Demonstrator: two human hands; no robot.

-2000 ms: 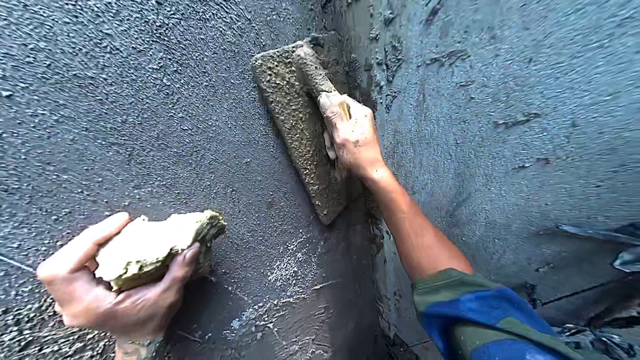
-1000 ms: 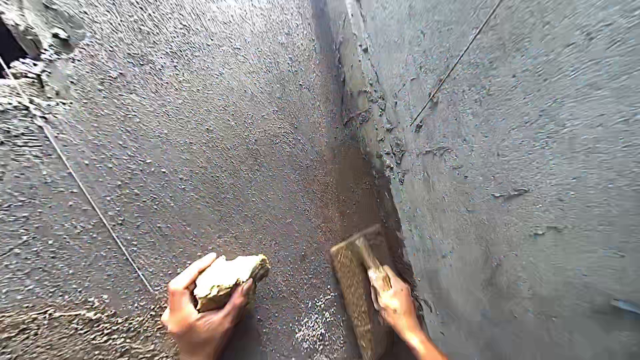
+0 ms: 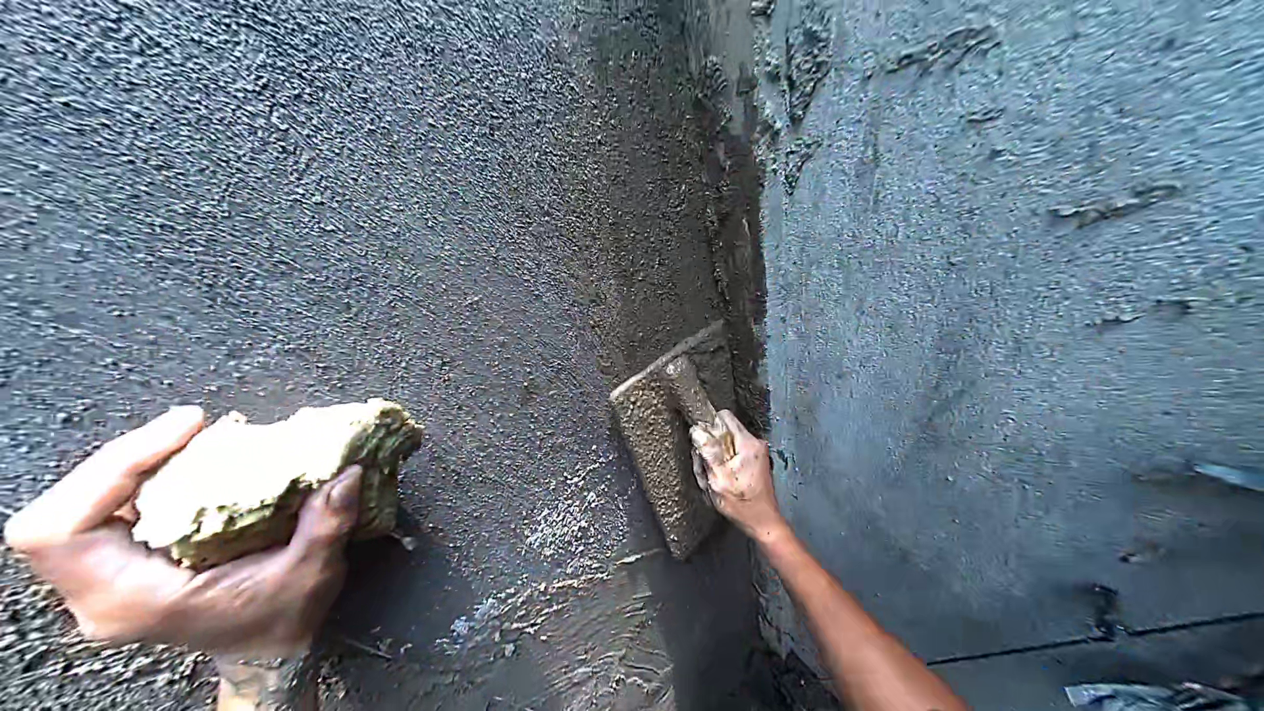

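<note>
My left hand [image 3: 197,583], at the lower left, grips a pale, crumbly-edged block of sponge or foam [image 3: 286,474] between thumb and fingers, in front of the rough grey plaster wall [image 3: 326,227]. My right hand [image 3: 736,474] is closed around the handle of a mortar-caked plastering float [image 3: 662,444]. The float lies tilted against the left wall, right beside the inner corner [image 3: 741,247]. Its working face is turned to the wall and hidden. A darker, wet-looking strip of plaster runs up the corner above the float.
A smoother grey wall [image 3: 987,346] stands on the right, with ridges of mortar [image 3: 1116,205] on it. A dark thin rod or line [image 3: 1037,649] crosses the lower right. Pale crumbs [image 3: 573,523] cling to the wall left of the float.
The float in my right hand was higher on the wall two seconds ago and is now lower along the corner. My left hand still holds the pale block. The view has shifted considerably.
</note>
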